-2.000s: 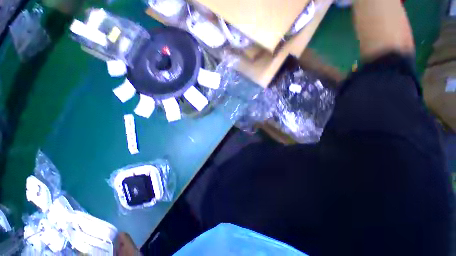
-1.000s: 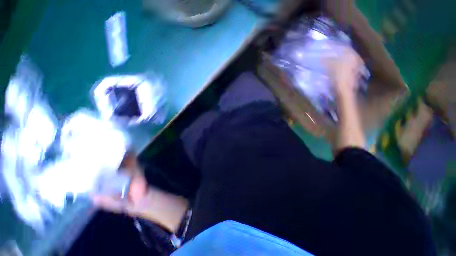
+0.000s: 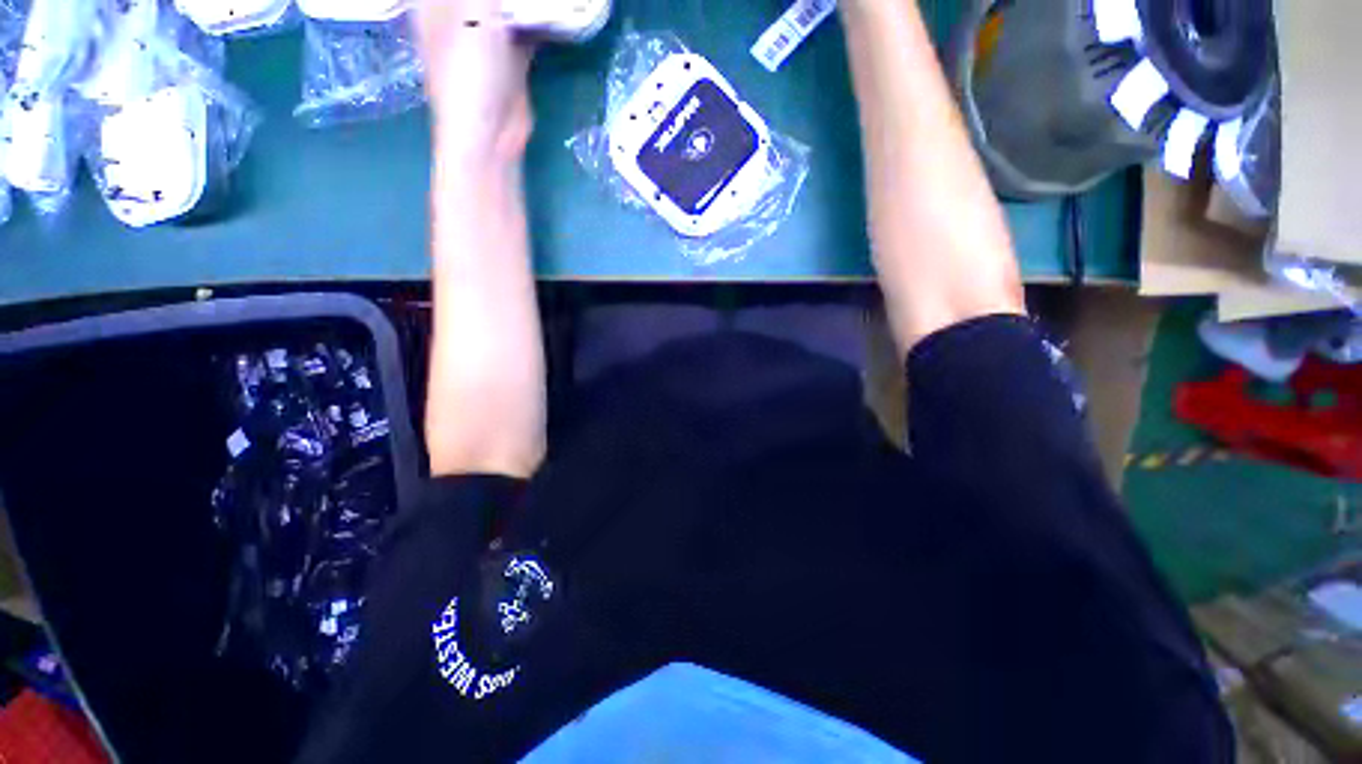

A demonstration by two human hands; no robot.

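A bagged white housing (image 3: 624, 127) lies on the green bench with a dark unit (image 3: 698, 146) with white lettering on it. My left hand (image 3: 481, 72) is at the top edge beside a white housing (image 3: 565, 14); its fingers are cut off or blurred, so its grip cannot be told. My right forearm (image 3: 934, 187) reaches over the bench, but the hand is beyond the top edge. A barcode strip (image 3: 793, 32) lies left of that forearm. More bagged white housings (image 3: 154, 149) lie at the upper left.
A black bin (image 3: 366, 317) at the lower left holds dark shiny packets (image 3: 306, 478). A round grey label dispenser (image 3: 1023, 112) with white stickers stands at the upper right. Cardboard (image 3: 1322, 135) is right of it. A red object (image 3: 1270, 418) is beyond the bench at the right.
The view has turned, bringing the bin into sight. My right arm has left the carton of silvery packets and reaches over the bench. My left hand has moved to the top edge.
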